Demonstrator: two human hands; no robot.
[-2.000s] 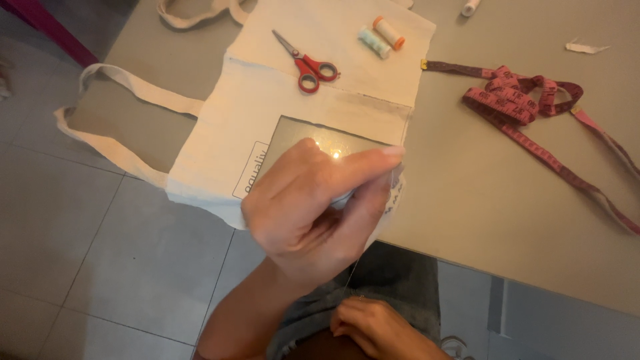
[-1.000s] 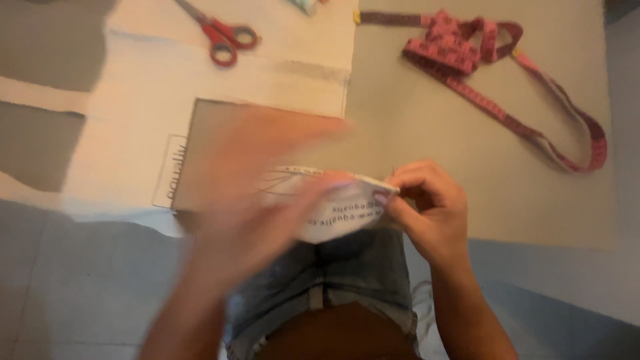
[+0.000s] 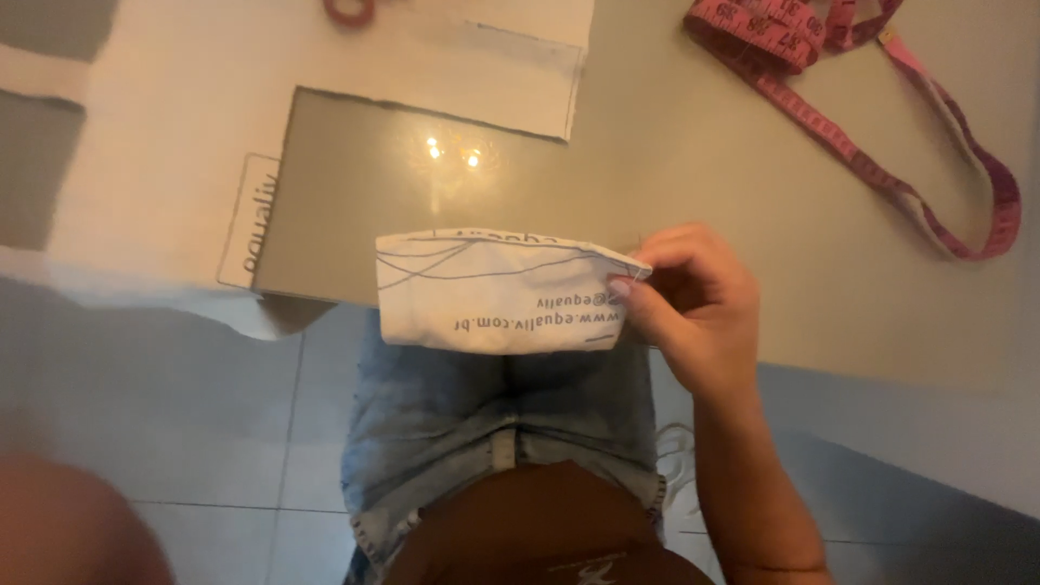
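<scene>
My right hand pinches the right-hand corner of a small folded piece of white printed fabric between thumb and fingers. The piece hangs out to the left over the table's near edge, its folded upper edge facing away from me. Fine thread seems to show at the pinched corner, but a needle cannot be made out. At the lower left is a blurred part of my left arm; my left hand is not visible. Beyond the piece, a larger cream fabric bag, with a rectangular cutout, lies on the table.
Red-handled scissors lie on the bag, mostly cut off by the top of the view. A pink tape measure lies partly coiled at the right. The bag's strap extends left. The table's near edge runs above my lap.
My left hand, blurred over the small fabric piece one second ago, has left the view. My right hand, low near my lap two seconds ago, came up to the piece and still holds it.
</scene>
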